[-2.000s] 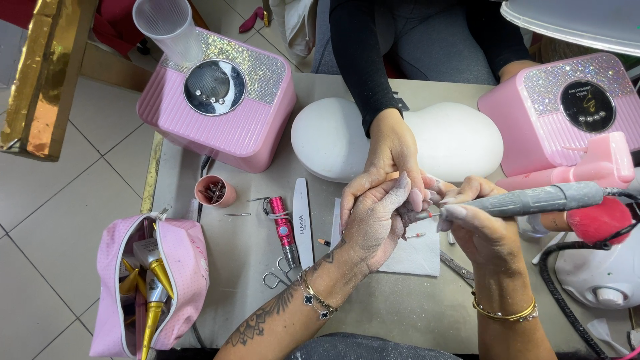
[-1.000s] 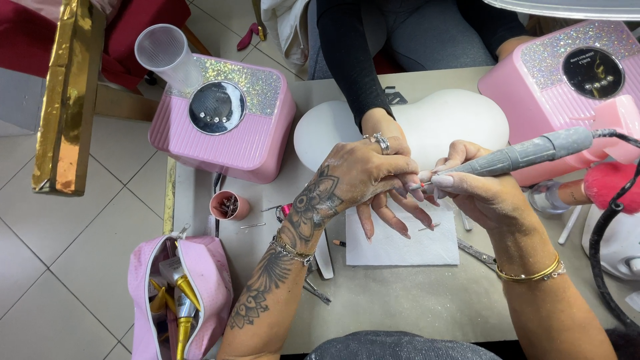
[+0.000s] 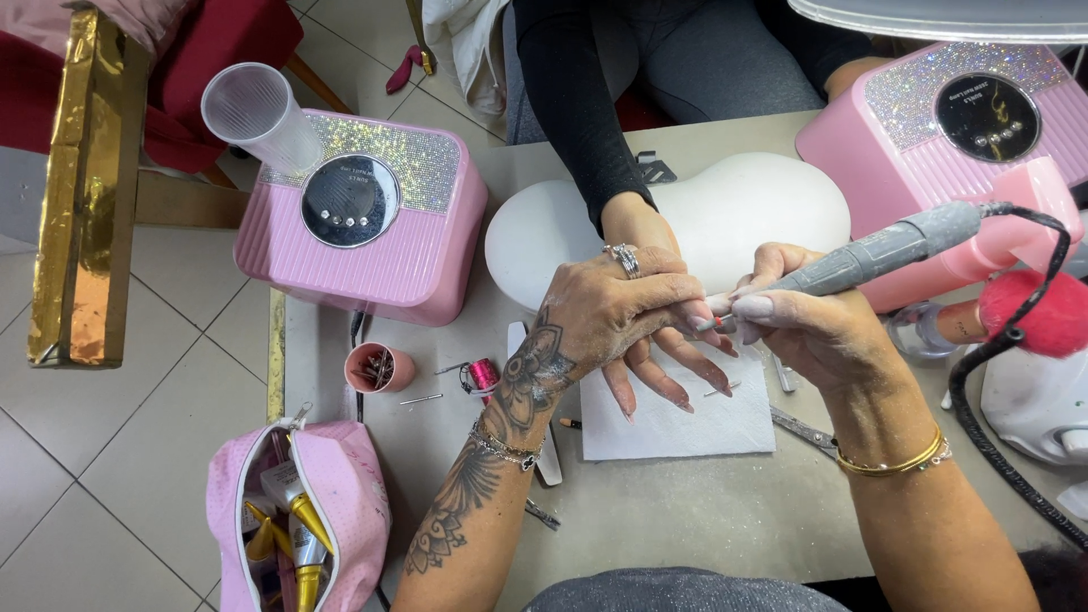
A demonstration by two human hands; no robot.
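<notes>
My left hand (image 3: pixel 608 310), dusty and with rings, is closed around a finger of the other person's hand (image 3: pixel 663 374), whose remaining fingers spread palm up over a folded white paper towel (image 3: pixel 680 429). In my right hand (image 3: pixel 807 327) is a grey electric nail drill (image 3: pixel 884 248), held like a pen. Its red-banded bit (image 3: pixel 712 324) is at the nail of the held finger; whether it touches cannot be told. A white padded hand rest (image 3: pixel 756 204) lies behind the hands, under the other person's wrist.
Pink nail lamps (image 3: pixel 433 263) (image 3: pixel 892 170) stand left and right, one bearing a clear plastic cup (image 3: pixel 255 110). Around the left arm are a pink cup of drill bits (image 3: pixel 380 367), a nail file (image 3: pixel 548 455) and an open pink pouch (image 3: pixel 353 510). The drill's black cord (image 3: pixel 977 408) hangs at the right.
My left hand has turned from palm up to back up since two seconds ago. The other person's hand now shows its fingers spread below mine. The drill has stayed in my right hand.
</notes>
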